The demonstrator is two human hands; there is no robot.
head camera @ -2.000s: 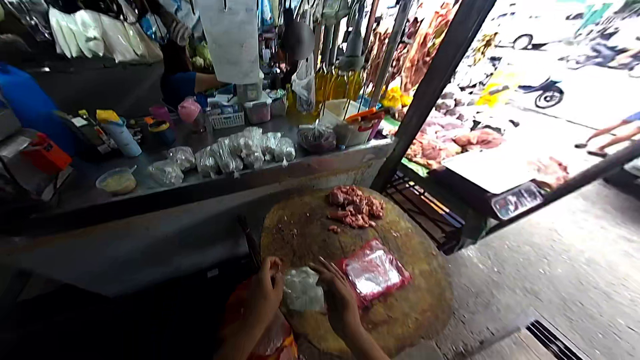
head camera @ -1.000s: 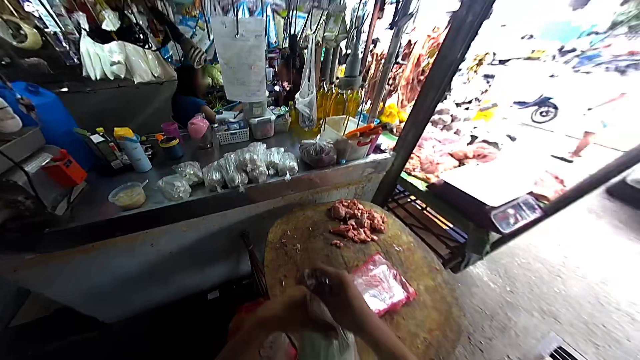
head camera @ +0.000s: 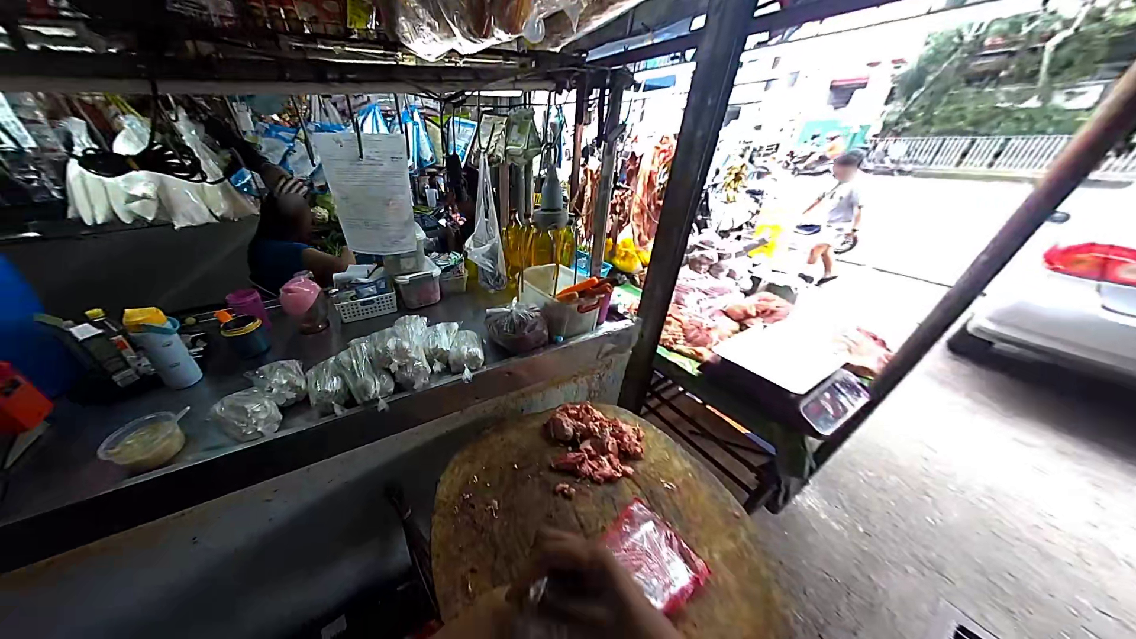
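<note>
My right hand point(head camera: 590, 581), motion-blurred, is closed on a clear plastic bag point(head camera: 537, 590) at the bottom centre, over the round wooden chopping block point(head camera: 493, 519). My left hand point(head camera: 486, 619) meets it from the lower left at the same bag; its fingers are largely hidden by blur and overlap. Just right of my hands, a flat clear plastic packet with red edges point(head camera: 655, 555) lies on the block. Beyond it is a pile of chopped raw meat point(head camera: 595, 442), with small scraps around it.
A metal counter point(head camera: 497, 383) behind the block holds knotted clear bags point(head camera: 368, 368), a lidded tub point(head camera: 142, 442) and a white basket point(head camera: 366, 307). At right stand a metal post point(head camera: 679, 213) and a weighing scale point(head camera: 834, 401) beside raw meat. One person sits behind the counter; another walks outside.
Two seconds ago my hands were apart at the clear bag near the block; now they are together around it. The view has tilted up. The person outside has come into fuller view.
</note>
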